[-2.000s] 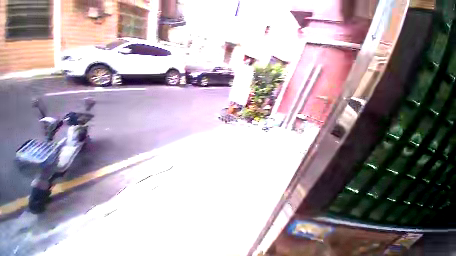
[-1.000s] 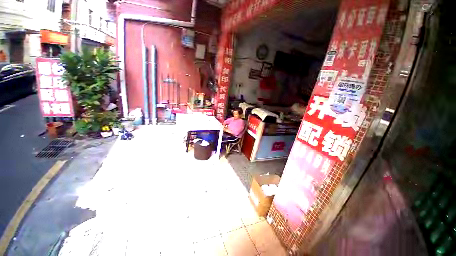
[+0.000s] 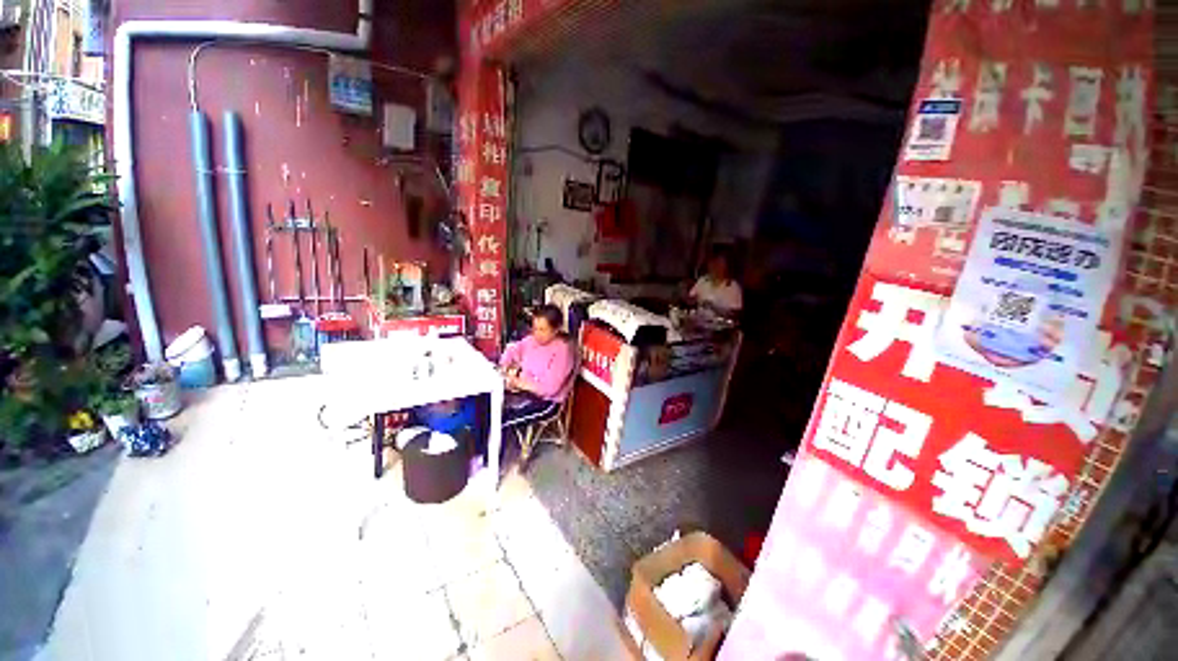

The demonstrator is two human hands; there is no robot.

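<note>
Neither of my hands shows clearly in the head view. Nearest in front of me is a red sign panel with large white characters and a white notice stuck on it. An open brown carton with white packs or papers inside stands on the floor at the panel's foot. Its lower part is cut off by the frame edge.
A white-topped table stands outside, with a dark bin by its legs. A seated person in pink is beside it. Inside are a counter and another person. Plants stand at left.
The view has turned right from the street and parked scooter to the shop front. The sign panel, carton, table and counter now look larger and nearer.
</note>
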